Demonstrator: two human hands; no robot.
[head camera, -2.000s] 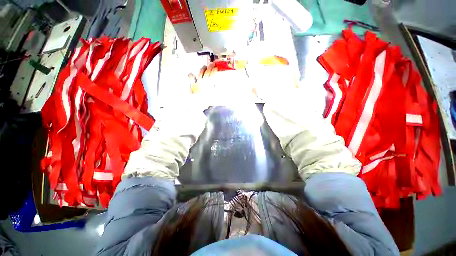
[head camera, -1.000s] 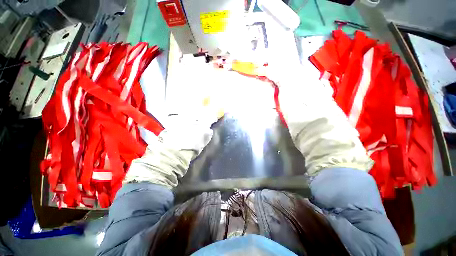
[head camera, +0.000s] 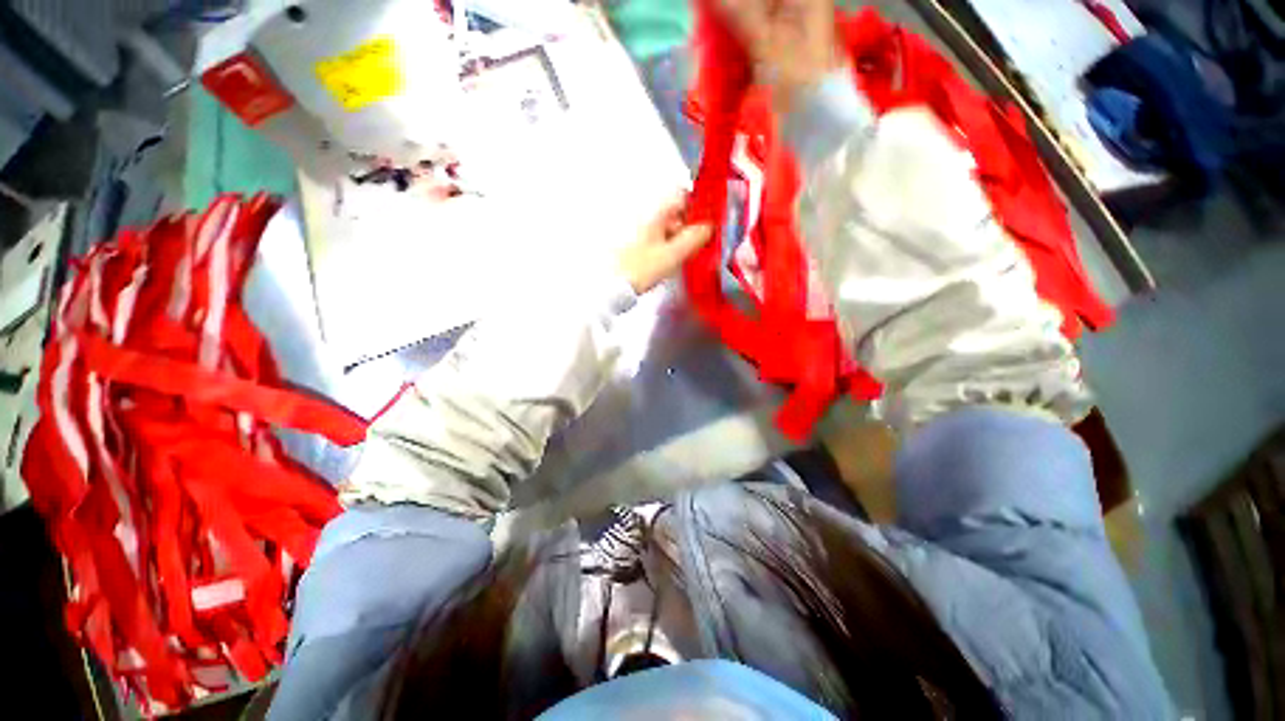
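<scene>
My right hand (head camera: 784, 40) is at the top right over the right pile of red strips (head camera: 972, 127), with red fabric at its fingers; its exact grip is blurred. My left hand (head camera: 662, 248) is at the pile's left edge, fingertips touching a hanging red strip (head camera: 708, 268); whether it grips the strip is unclear. Several strips with pale stripes hang toward me below my right hand. The sewing machine head (head camera: 381, 64) is at the upper left, with its needle area (head camera: 416, 175) below it, washed out by glare.
The left pile of red strips (head camera: 169, 465) lies left of the white machine bed (head camera: 493, 240). The grey front plate (head camera: 634, 409) is nearest my body. A green surface (head camera: 233, 155) shows behind the machine. A dark blue bundle (head camera: 1163, 99) lies at the upper right.
The view has turned right. My right hand has moved from the machine bed to the right pile. My left hand has moved right, to that pile's edge. Strips there now hang toward me.
</scene>
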